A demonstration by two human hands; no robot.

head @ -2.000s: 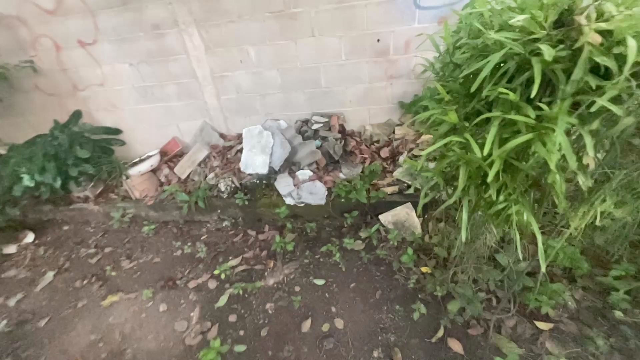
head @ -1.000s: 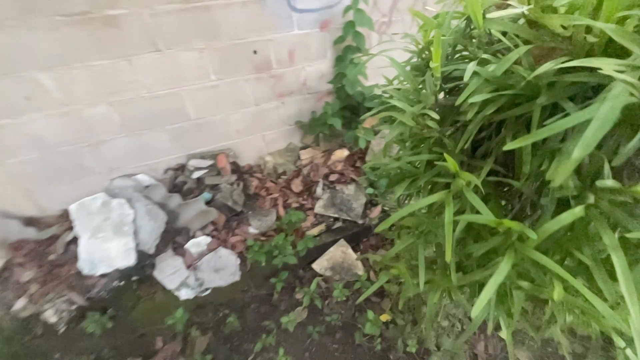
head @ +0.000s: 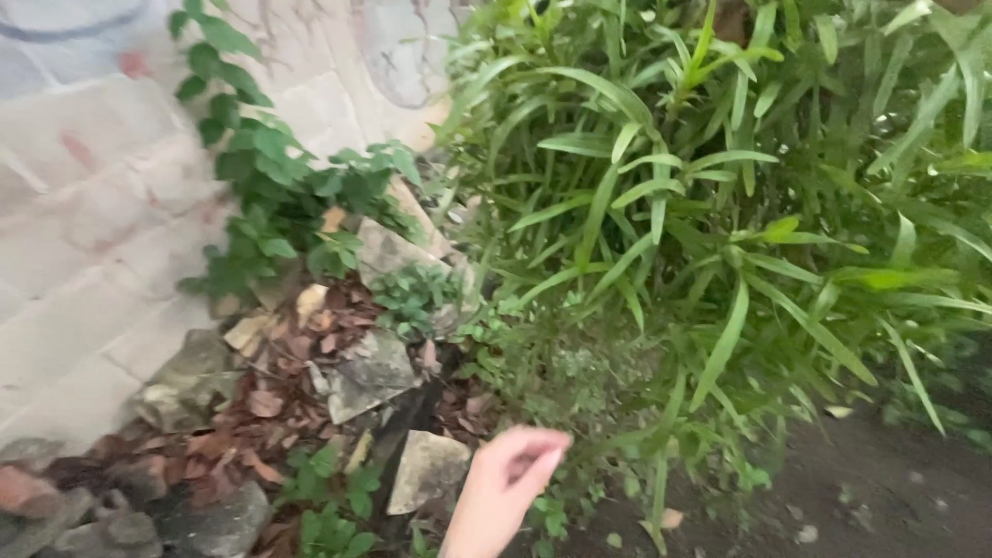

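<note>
My left hand reaches in from the bottom of the view. Its fingers curl over to the right and their tips meet the thumb; nothing shows between them, though the hand is slightly blurred. Just left of it a flat pale stone chunk lies on the soil beside a dark edging. Right of and above the fingers rises a large bush with long narrow green leaves, and low weeds grow under it, close to the fingertips. My right hand is out of view.
A painted block wall stands on the left, with a leafy vine against it. Rubble, a grey broken slab and dry brown leaves lie along its foot. Dark bare soil shows at lower right.
The view has swung right and nearer to the bush. My left hand has come into view at the bottom; no hand shows in the earlier frames.
</note>
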